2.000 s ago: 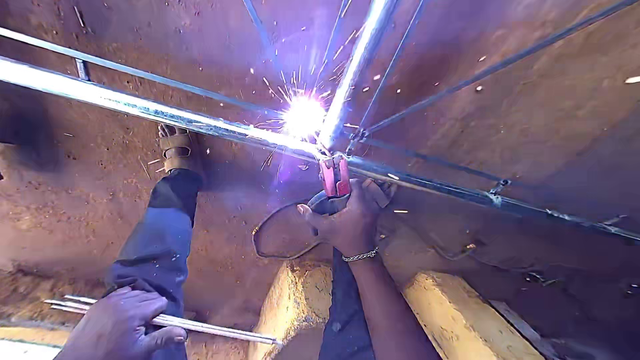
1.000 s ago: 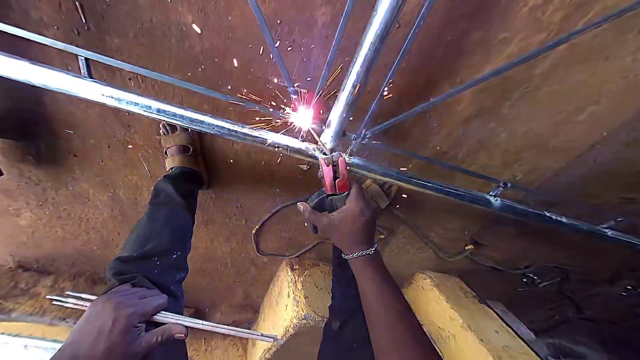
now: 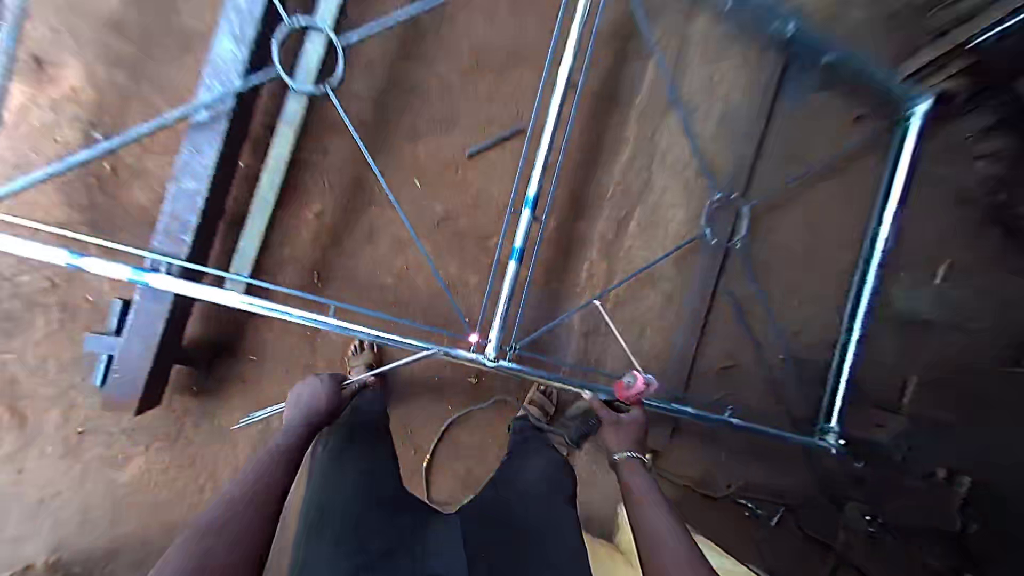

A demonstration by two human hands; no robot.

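My left hand (image 3: 314,400) is closed around several thin welding rods (image 3: 392,366), whose far ends reach the lower rail of the metal frame (image 3: 288,310). In my right hand (image 3: 621,424) is a red welding electrode holder (image 3: 634,386), just above the rail and right of the center joint. A thin electrode (image 3: 618,334) sticks up from its jaws, angled to the left. Beside the foot of the bright upright tube (image 3: 526,216), a small weld spot (image 3: 474,338) glows pinkish red.
Thin bars and two metal rings (image 3: 308,54) fill the frame. A heavy steel beam (image 3: 188,200) and a pale bar (image 3: 280,164) lie at the left. A short rod (image 3: 496,142) rests on the dirt. A cable (image 3: 438,444) curves between my feet.
The bright arc and sparks have stopped, leaving a small glow. My right hand has moved the holder away from the joint, to the right. The view now takes in more of the frame.
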